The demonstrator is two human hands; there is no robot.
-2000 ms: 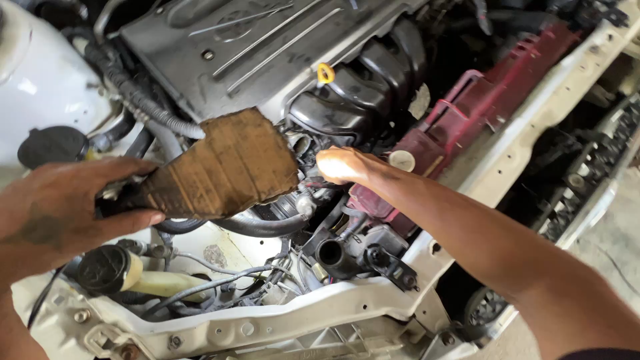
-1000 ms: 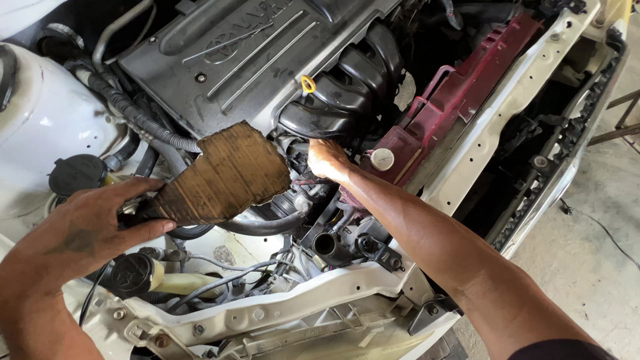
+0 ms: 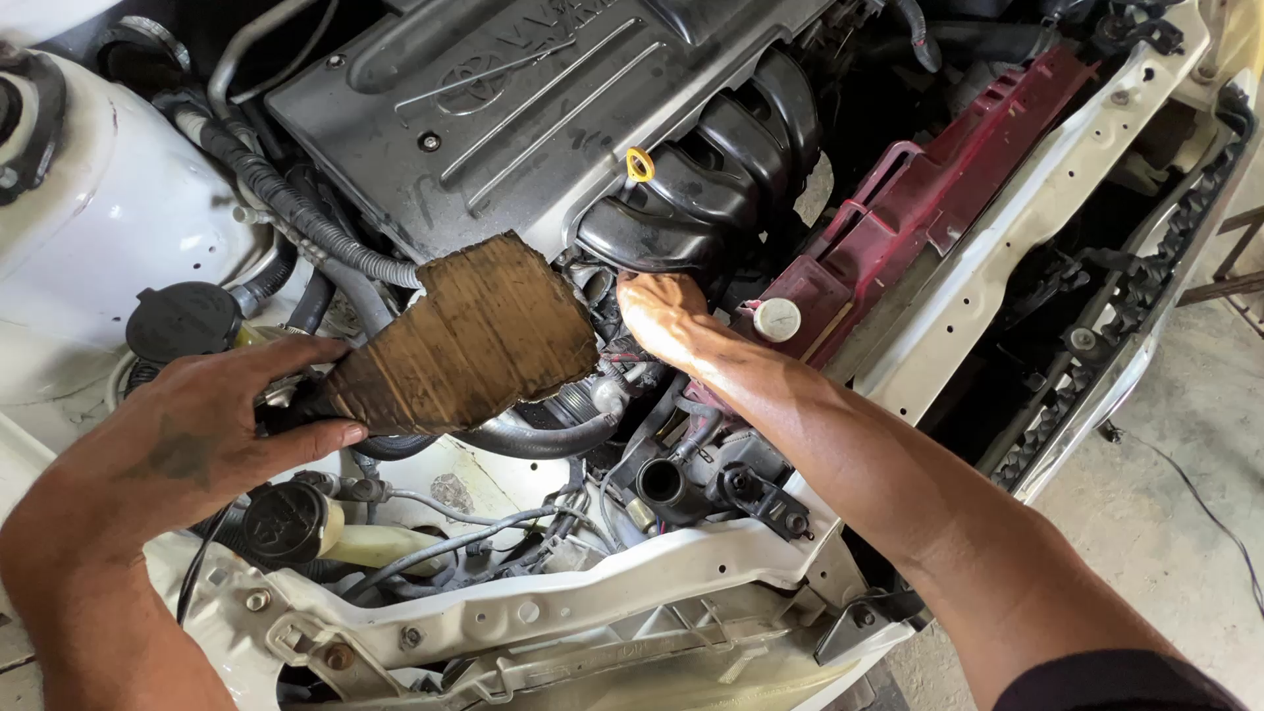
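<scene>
My left hand (image 3: pixel 212 425) grips the dark, narrow end of a piece of brown corrugated cardboard (image 3: pixel 484 341), whose wide part lies over hoses beside the engine. My right hand (image 3: pixel 664 314) reaches down under the black intake manifold (image 3: pixel 647 237), its fingertips hidden there, so what they touch does not show. Above that hand stands the yellow dipstick loop (image 3: pixel 640 165). The grey plastic engine cover (image 3: pixel 474 109) lies beyond the cardboard. Right of my right wrist is a white round cap (image 3: pixel 776 320) on a dark red plastic part (image 3: pixel 889 217).
A white metal crossmember (image 3: pixel 1027 207) runs along the right, and a headlight (image 3: pixel 632 657) sits at the front edge. At the left are a black reservoir cap (image 3: pixel 183 321) and another black cap (image 3: pixel 286 521). A ribbed hose (image 3: pixel 306 212) and thin wires cross the bay.
The view has shifted somewhat. My left hand still holds the cardboard in much the same place, and my right hand is still under the manifold.
</scene>
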